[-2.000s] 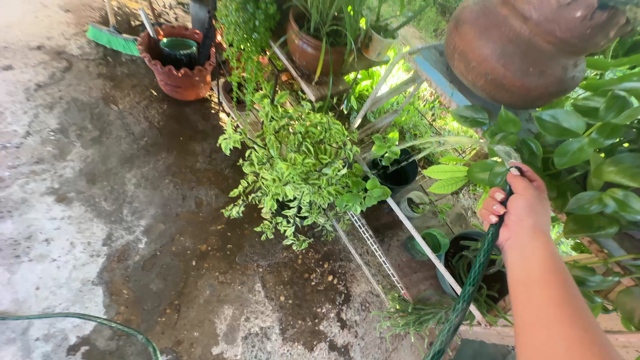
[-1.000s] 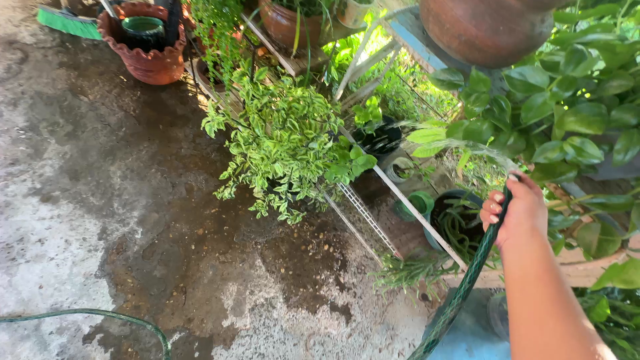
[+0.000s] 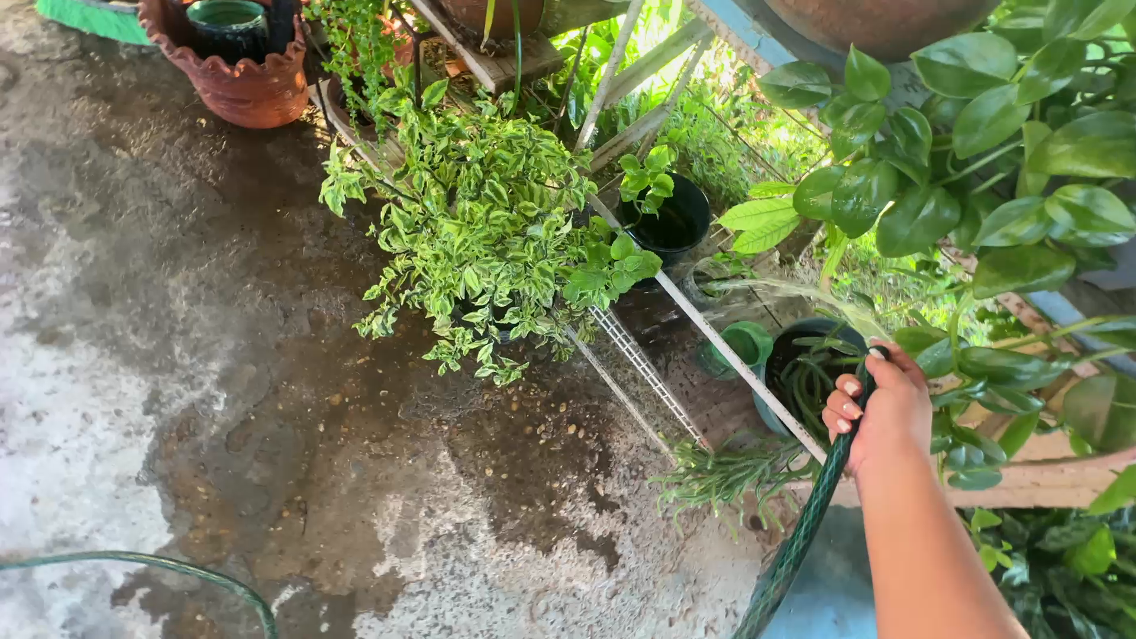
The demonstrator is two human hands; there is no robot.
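Note:
My right hand [image 3: 883,413] grips a green garden hose [image 3: 803,532] near its end, the thumb at the mouth. Water [image 3: 799,288] fans out of it toward the left, over the pots on the low shelf. Just left of the hand stands a dark pot with a narrow-leaved plant [image 3: 803,364], with a small green pot [image 3: 745,344] beside it. Farther back is a black pot [image 3: 670,213]. A bushy plant with variegated leaves [image 3: 497,213] spreads at the middle. My left hand is out of view.
White metal bars [image 3: 728,351] slant in front of the pots. Broad-leaved plants [image 3: 985,177] crowd the right side. A terracotta pot [image 3: 240,75] stands at upper left beside green broom bristles [image 3: 98,18]. More hose [image 3: 160,561] lies on the wet concrete floor [image 3: 293,399].
The view has shifted somewhat. My right hand keeps its grip on the hose, and water still comes out of it, now seen as a wider spray to the left than two seconds ago.

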